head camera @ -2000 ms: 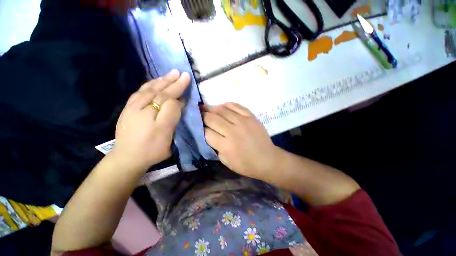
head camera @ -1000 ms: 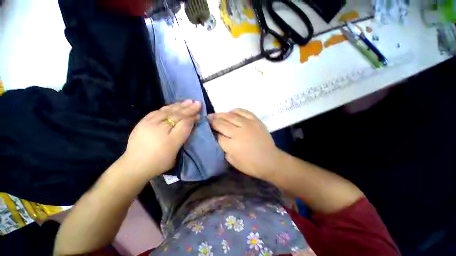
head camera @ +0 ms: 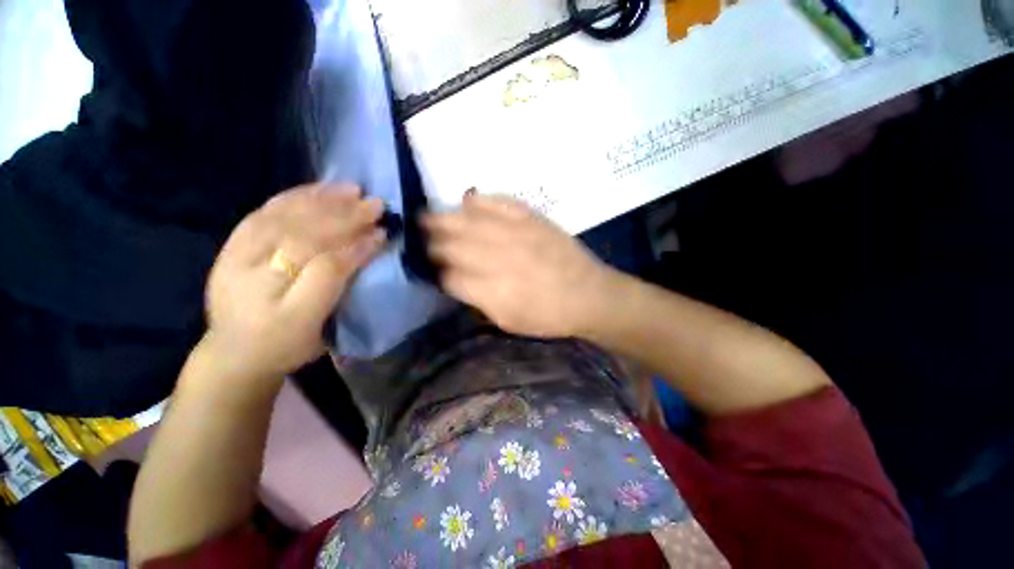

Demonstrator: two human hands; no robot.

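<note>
A long grey-blue strip [head camera: 361, 122] runs from the top edge of the view down to the apron, with a dark edge along its right side. The large black garment cloth [head camera: 189, 189] covers the left. My left hand [head camera: 291, 272] lies on the strip's left side, its fingertips bent at a dark fold. My right hand [head camera: 517, 265] is at the strip's right edge, its fingers on the dark cloth and blurred. The fingertips of both hands are close together. The machine's needle area is outside the view.
The white table [head camera: 689, 100] carries a printed ruler scale [head camera: 712, 120] near its front edge. Black shears [head camera: 609, 13] are cut off at the top. A green-handled tool [head camera: 832, 28] and a thin blue stick [head camera: 847, 25] lie at the upper right. A flower-printed apron [head camera: 500, 478] is below.
The view has shifted, so the shears and table now sit higher and the machine end has left the picture. My hands have moved left and up in the picture, and more dark edge shows between them.
</note>
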